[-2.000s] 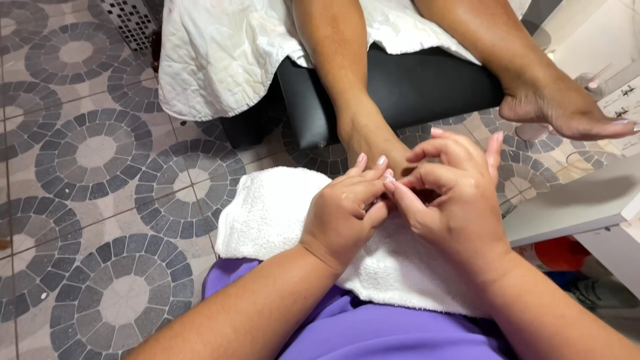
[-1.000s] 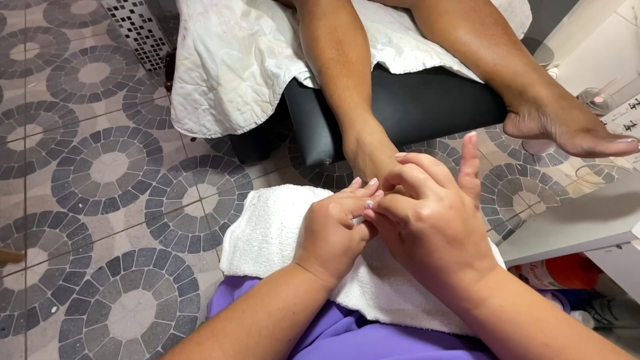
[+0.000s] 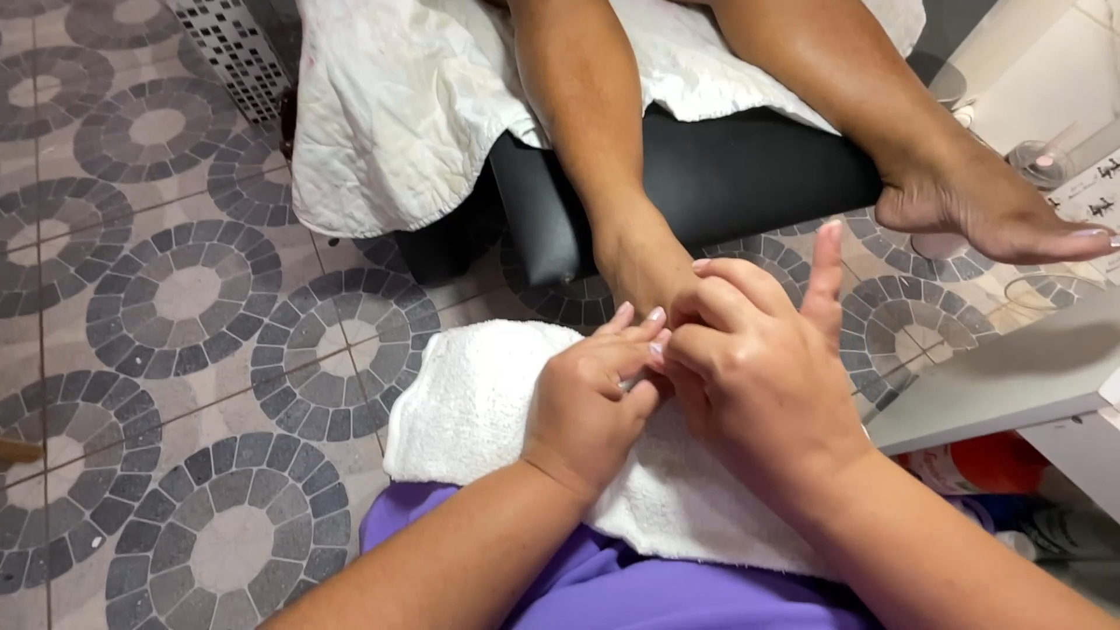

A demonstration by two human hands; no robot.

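My left hand (image 3: 591,398) is at a person's foot (image 3: 643,262), near its toes, with the fingers bent and a small shiny bit showing between thumb and fingers; what it is cannot be told. My right hand (image 3: 757,354) meets it from the right, fingers curled down over the toe area and one finger raised. The toes and whatever the right fingers pinch are hidden behind my hands. A white terry towel (image 3: 477,398) lies under both hands over purple cloth (image 3: 691,595). The person's other foot (image 3: 980,206) reaches out at the right.
A black padded leg rest (image 3: 752,175), partly under a white cloth (image 3: 385,114), supports the legs. At the right stand a white shelf (image 3: 1006,385) and a red container (image 3: 989,464) below it. A glass cup (image 3: 1041,162) is beyond the other foot. Patterned tiles (image 3: 188,297) cover the floor.
My right hand has changed pose: its fingers are curled more closely at the toes and one finger now points up. My left hand remains at the foot.
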